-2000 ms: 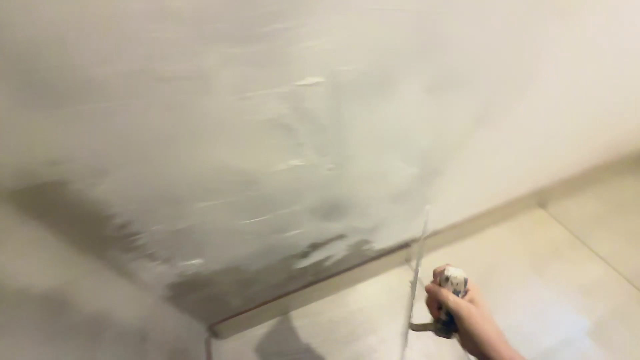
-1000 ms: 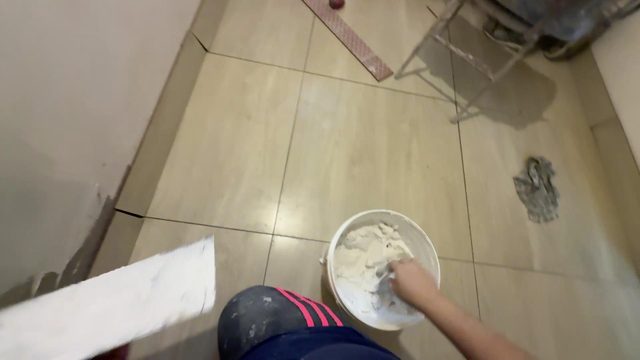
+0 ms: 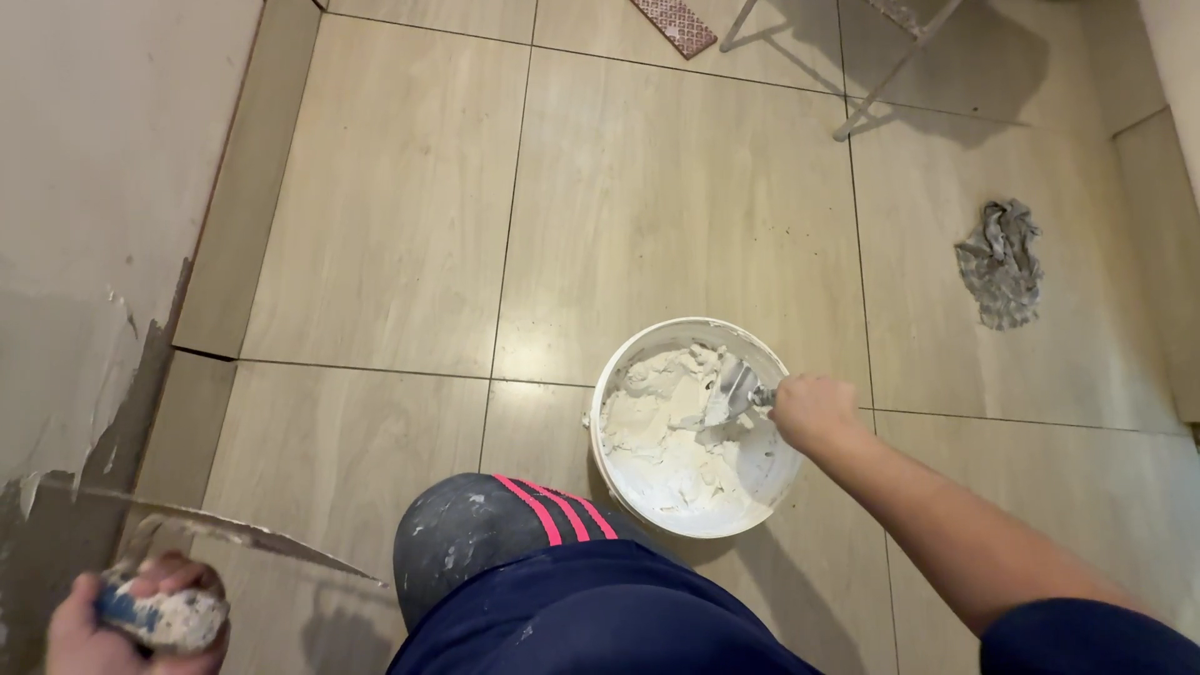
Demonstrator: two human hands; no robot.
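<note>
My right hand (image 3: 817, 412) grips the handle of a putty knife (image 3: 734, 394), whose blade rests in white filler (image 3: 670, 412) inside a round white plastic bucket (image 3: 611, 473). At the lower left, my left hand (image 3: 141, 614) is closed around the filler-smeared blue handle of a finishing trowel (image 3: 272, 542). The trowel's long blade is seen nearly edge-on, close to the wall (image 3: 103, 216). White filler streaks and a darker bare patch mark the lower part of that wall.
A crumpled grey cloth (image 3: 1001, 267) lies on the tiled floor (image 3: 684, 206) at right. Metal stand legs (image 3: 891, 84) and a patterned strip (image 3: 677, 26) are at the top. My knee (image 3: 469, 525) is left of the bucket. A tile skirting (image 3: 248, 187) runs along the wall.
Two seconds ago the view faced the wall; it has since swung to the floor and bucket. Since one second ago, the trowel has turned from flat to nearly edge-on. The right hand stays at the bucket.
</note>
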